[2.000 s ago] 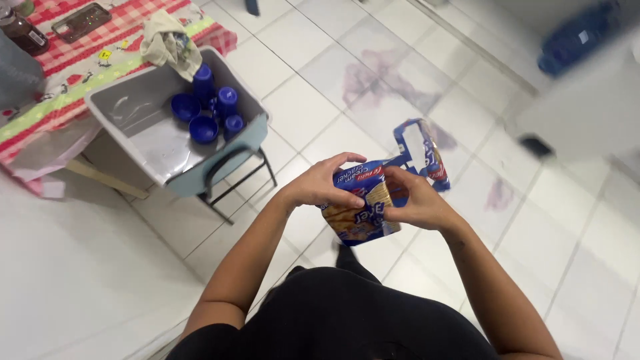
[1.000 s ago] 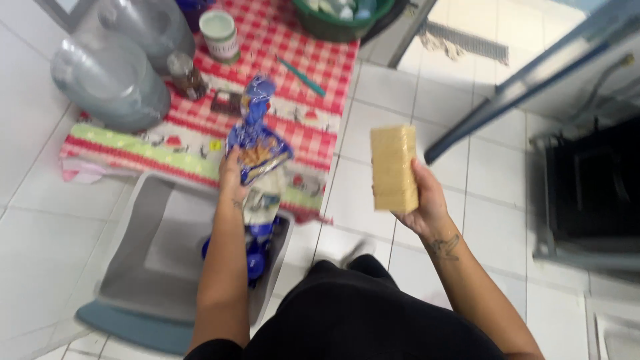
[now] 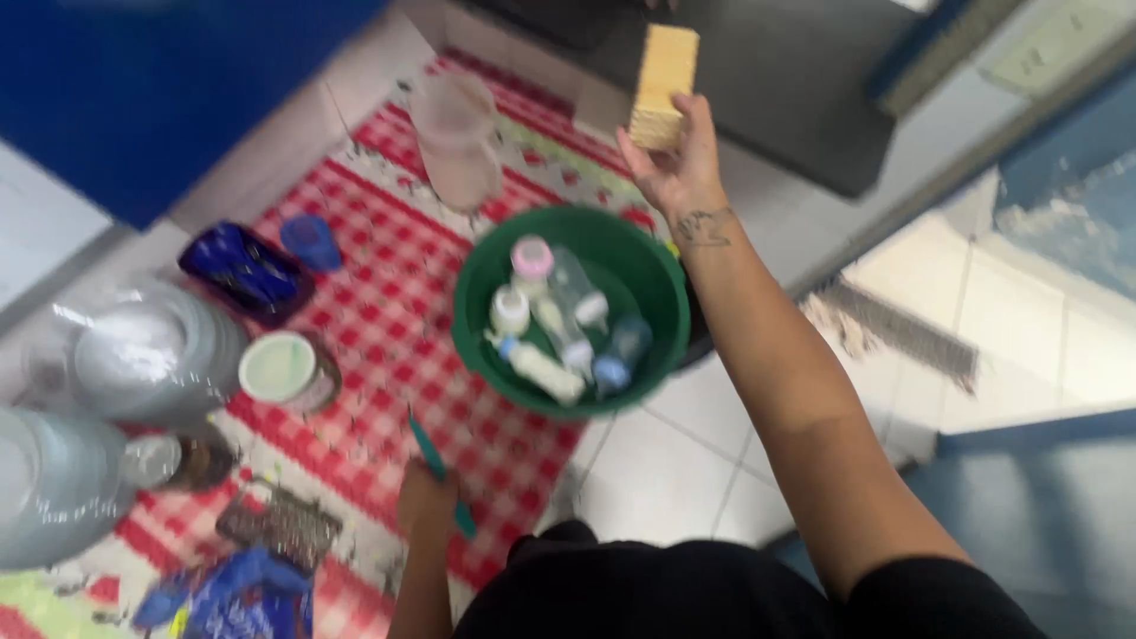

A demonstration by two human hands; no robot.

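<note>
A stack of pale crackers (image 3: 666, 75) is held up in my right hand (image 3: 679, 151), near a dark countertop. Over the red checked tablecloth, my left hand (image 3: 429, 497) is at a teal knife (image 3: 429, 448); whether the fingers grip it is unclear. At the lower left lies the blue cracker wrapper (image 3: 253, 595), beside a metal grater (image 3: 280, 524). A green basin (image 3: 572, 404) with several baby bottles stands between my hands.
Large clear water jugs (image 3: 146, 351) stand at the left, near a tub (image 3: 288, 368) and a small jar (image 3: 177, 461). A blue container (image 3: 247, 271) and a translucent pitcher (image 3: 457, 142) are farther back. The dark countertop (image 3: 781, 89) juts out at upper right.
My left hand has let go of the blue wrapper and moved to the teal knife. The crackers, inside the package two seconds ago, are out in my right hand. The view has turned strongly.
</note>
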